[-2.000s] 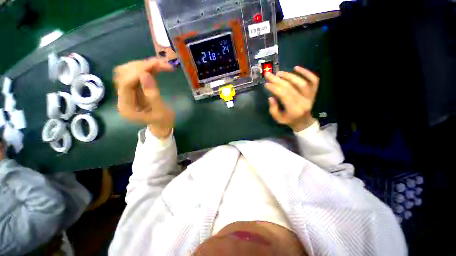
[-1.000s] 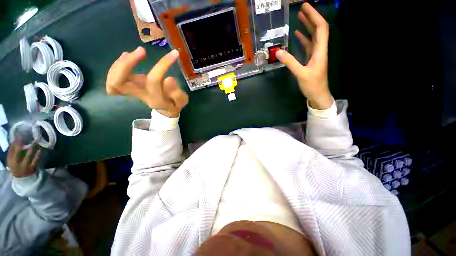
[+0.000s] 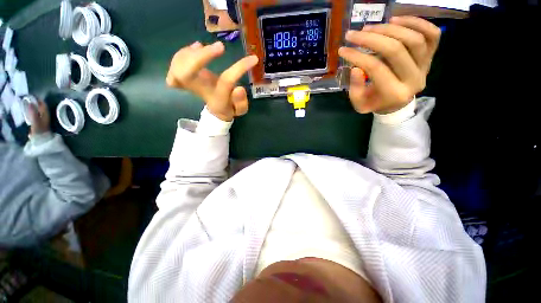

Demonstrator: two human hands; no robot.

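The clear test fixture (image 3: 267, 90) lies at the top centre, its far part cut off by the picture's edge. Its display module (image 3: 295, 42) is lit with white-blue digits and icons, inside the orange-red locating frame (image 3: 253, 44). A yellow fitting (image 3: 298, 96) with a white tip sticks out at the near edge. My left hand (image 3: 210, 80) is at the frame's left side, fingers apart, index fingertip at the frame's edge, holding nothing. My right hand (image 3: 391, 65) is over the fixture's right side, fingers spread, holding nothing. It mostly hides the red power switch (image 3: 366, 77).
Several coiled cables (image 3: 108, 58) lie on the green bench mat (image 3: 160, 127) at left. A neighbouring person's hand (image 3: 39, 116) and grey sleeve are at the far left, near white pieces. A brown board (image 3: 219, 18) with paper is behind the fixture. The right side is dark.
The display went from lit to dark, and is now lit again with full digits. My right hand moved from the switch to over the fixture's right side. The neighbour's hand moved off the near coils.
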